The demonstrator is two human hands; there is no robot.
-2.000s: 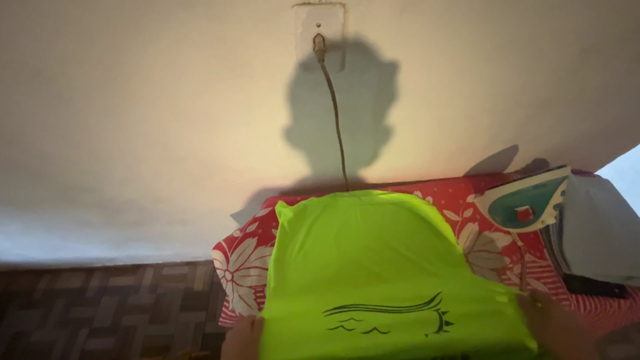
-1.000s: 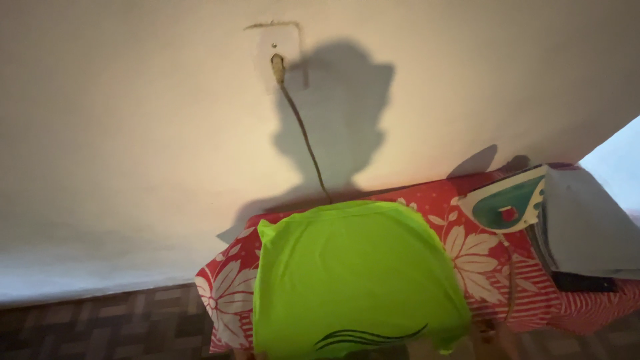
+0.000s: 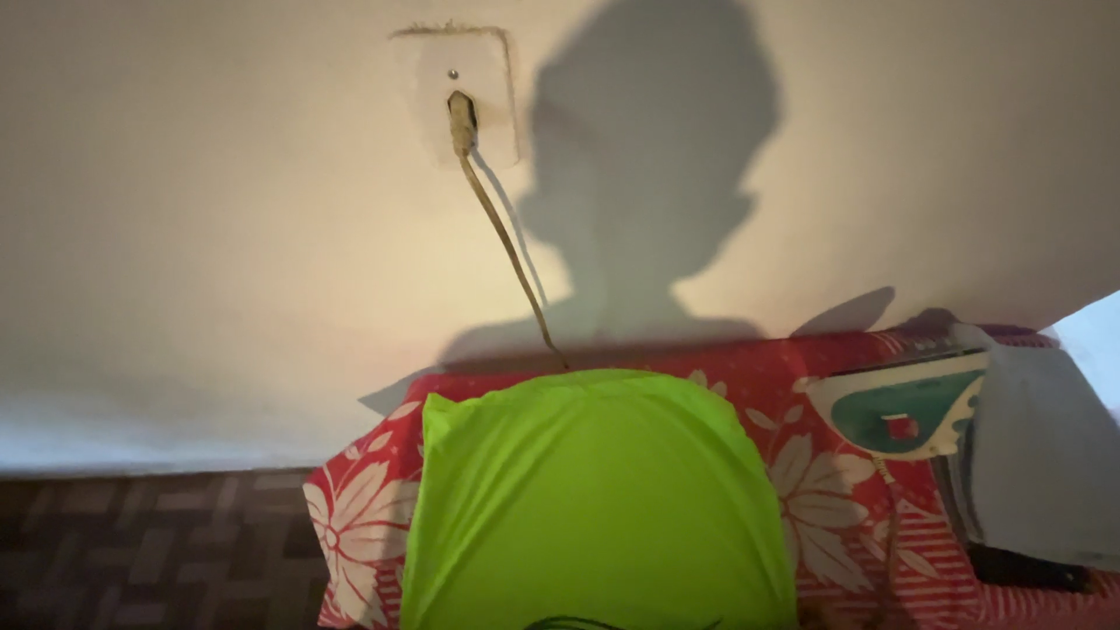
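Observation:
Neither of my hands can be made out in the head view; the lower part of the garment runs off the bottom edge. A neon-green fabric garment [image 3: 604, 499] lies spread over a red floral cloth [image 3: 805, 367], with a bit of dark printed line at the lower frame edge. To its right, a white and green clothes iron [image 3: 906, 407] rests against a pile of folded grey cloth [image 3: 1041, 455]. Its cord [image 3: 884, 472] leads down over the red cloth.
A plug [image 3: 462, 122] sits in the wall socket [image 3: 494, 70], and its cable [image 3: 507, 241] drops behind the green garment. A head-and-shoulders shadow falls on the wall. Patterned floor [image 3: 157, 542] shows at lower left. A dark flat object [image 3: 1028, 569] lies under the grey pile.
Both hands showed at the garment's lower sides two seconds ago and are now out of view. Less of the garment's print shows. The view has shifted, bringing the socket lower and larger.

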